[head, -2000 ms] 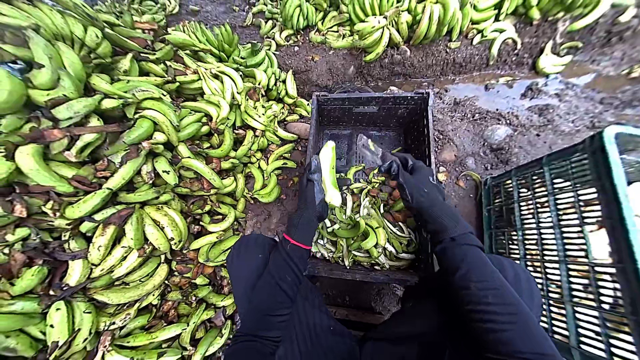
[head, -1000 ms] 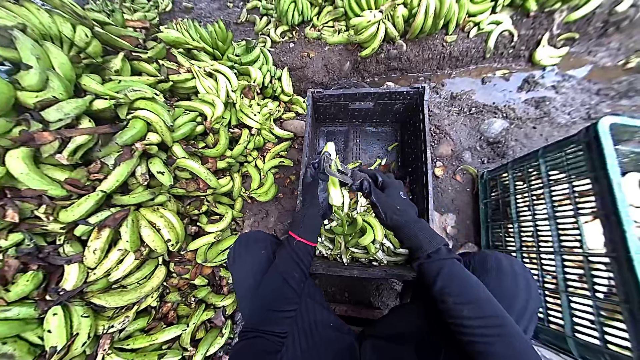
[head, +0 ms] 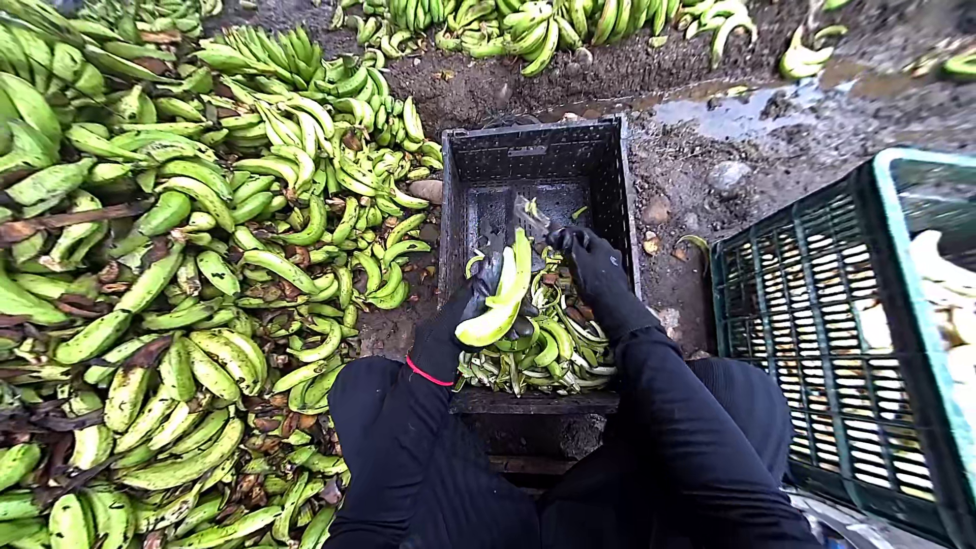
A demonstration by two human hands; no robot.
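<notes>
My left hand [head: 474, 299], in a black glove, is closed around a partly peeled green plantain [head: 499, 301] over the near half of a black plastic crate [head: 627, 229]. Pale flesh shows along the plantain beside a strip of green skin. My right hand [head: 585, 255], also gloved in black, grips a knife with a wide blade [head: 534, 216]. The blade points up and left, a little beyond the plantain, and its handle is hidden by the fingers. Green peels [head: 564, 358] lie heaped in the crate below both hands.
A large pile of green plantains [head: 191, 305] covers the ground at left. More bunches [head: 534, 27] lie along the far edge. A green plastic crate [head: 808, 328] holding peeled plantains [head: 949, 282] stands at right. Muddy ground with a puddle [head: 732, 114] and a stone [head: 728, 177] lies beyond.
The knife was against the plantain between both hands one second ago; now the right hand and blade are apart from it. The plantain is more fully in view, tilted across the left hand.
</notes>
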